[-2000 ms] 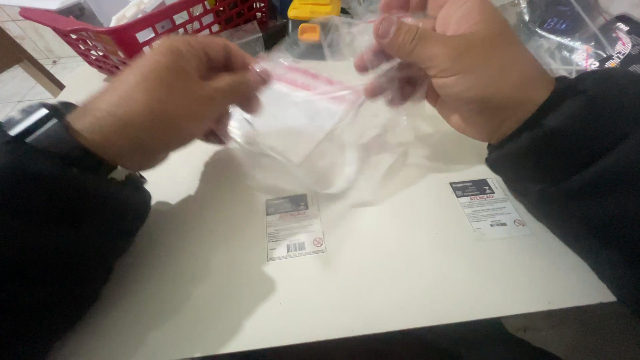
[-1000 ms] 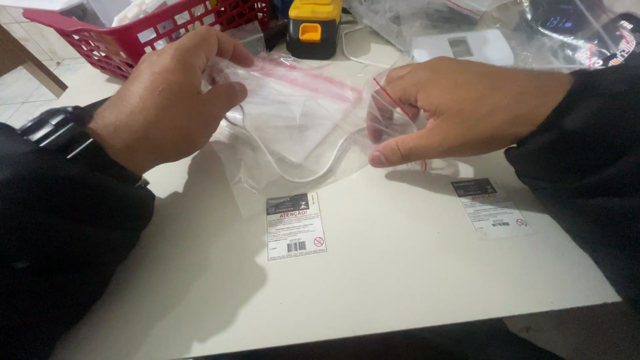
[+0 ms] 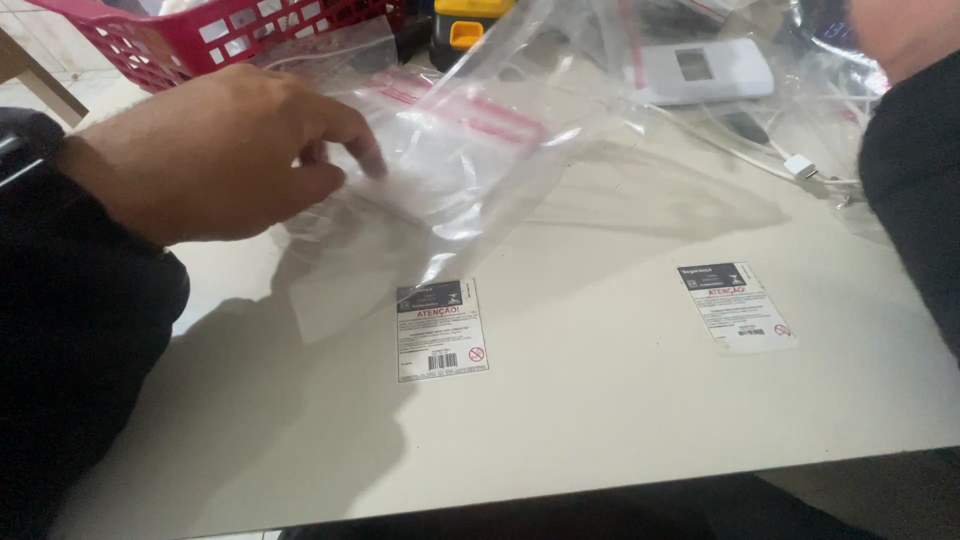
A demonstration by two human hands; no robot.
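Observation:
My left hand (image 3: 240, 150) is at the left above the table, fingers curled and apart, over or against a clear plastic bag (image 3: 465, 195) with a red-pink strip; whether it grips the film I cannot tell. A second clear bag (image 3: 592, 75) is raised and spread across the upper middle. Of my right hand, only the wrist end (image 3: 907, 34) shows at the top right corner; its fingers are out of frame. Nearer the front, two printed labels lie flat, one in the middle (image 3: 442, 330) and one at the right (image 3: 736, 307).
A red plastic basket (image 3: 169, 45) stands at the back left, beside a black and yellow case (image 3: 450, 37). Back right lie a white device with a small window (image 3: 720, 71), a white cable with a metal-tipped plug (image 3: 800, 166) and more clear bags. The white table's front edge (image 3: 600, 491) runs below.
My right hand has moved away from the bag, up and to the right, mostly out of view. My left hand remains at the bag's left side. The labels have stayed in place.

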